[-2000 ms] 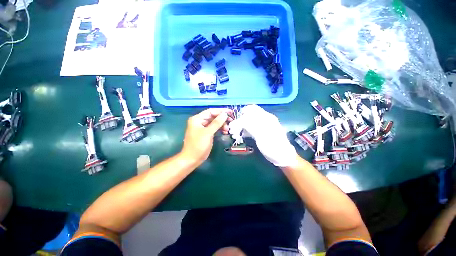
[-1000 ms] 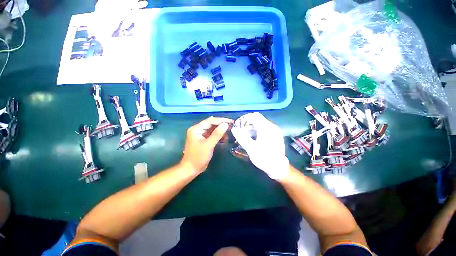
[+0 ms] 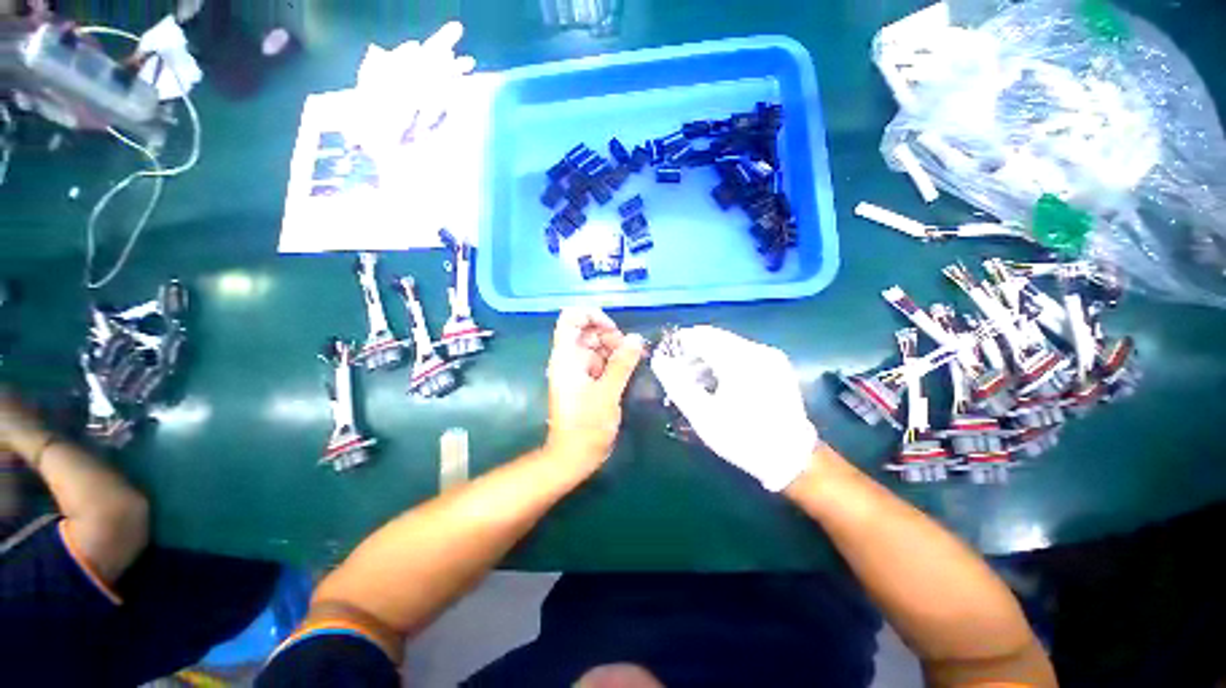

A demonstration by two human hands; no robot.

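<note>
My right hand (image 3: 742,403), in a thin white glove, holds a wired base assembly (image 3: 680,427); the glove hides most of it, and only part of the base shows below the hand. Thin wire ends show at the gloved fingertips. My left hand (image 3: 589,383) is bare, its thumb and fingertips close together beside the wires; whether it pinches a wire or a small part cannot be seen. The light-blue parts tray (image 3: 659,298) stands just beyond both hands and holds many small black connector housings (image 3: 582,178).
Several assemblies (image 3: 428,370) with white sleeves lie at left, a pile (image 3: 988,383) at right. A clear plastic bag (image 3: 1143,148) lies back right. An instruction sheet (image 3: 312,215) with a crumpled white glove (image 3: 410,81) is left of the tray. A neighbour's arm (image 3: 88,491) is far left.
The whole view has shifted, so the bench things appear further right. The neighbour's arm and more of the left bench now show. The base is turned and mostly covered by my right hand.
</note>
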